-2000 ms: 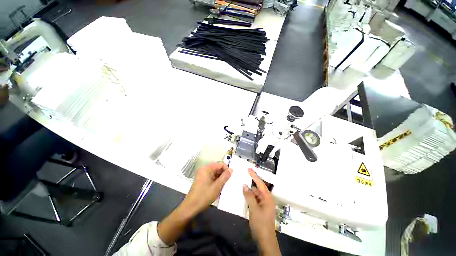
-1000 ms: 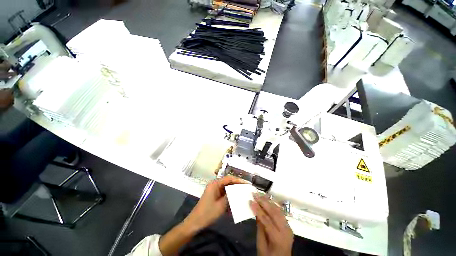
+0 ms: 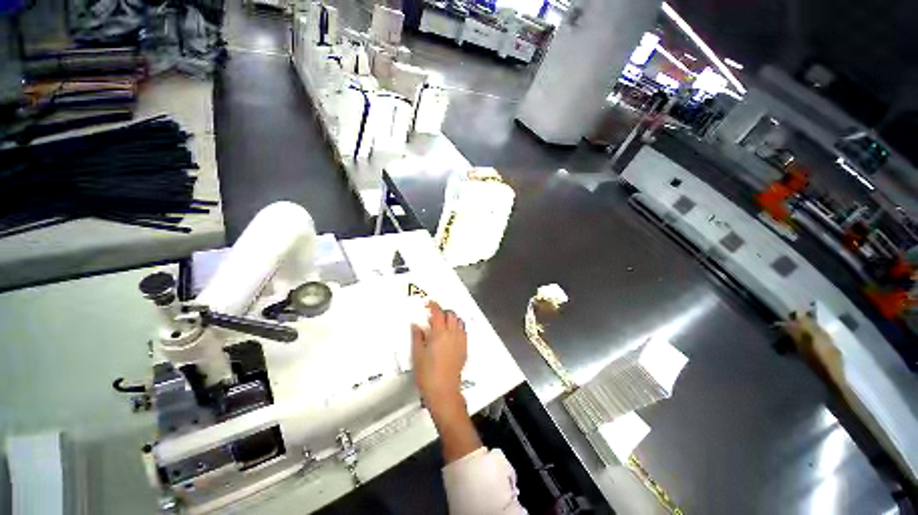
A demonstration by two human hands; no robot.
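Note:
My right hand [image 3: 440, 357], bare with a pale sleeve, lies palm down over the white top of the sewing machine [image 3: 342, 347], beside the yellow warning label [image 3: 416, 291]. White on white, I cannot tell whether a white piece is under its fingers. My left hand is out of the picture. The machine's black-topped knob [image 3: 158, 287], dark lever [image 3: 252, 325] and round dial [image 3: 311, 299] are to the left of the hand. The dark metal working area [image 3: 216, 402] has no hand at it.
A white stack [image 3: 35, 473] is at the lower left. Black strips [image 3: 106, 176] lie on a bench behind. A tied white bundle [image 3: 478, 216] and layered white stacks [image 3: 624, 397] are on the right. A pillar [image 3: 574, 75] stands behind. A blurred tan-and-white shape is at the far right.
The view has swung right, so the machine now sits at the left. My right hand has moved from the machine's front edge to its top. My left hand and the held white piece are no longer visible.

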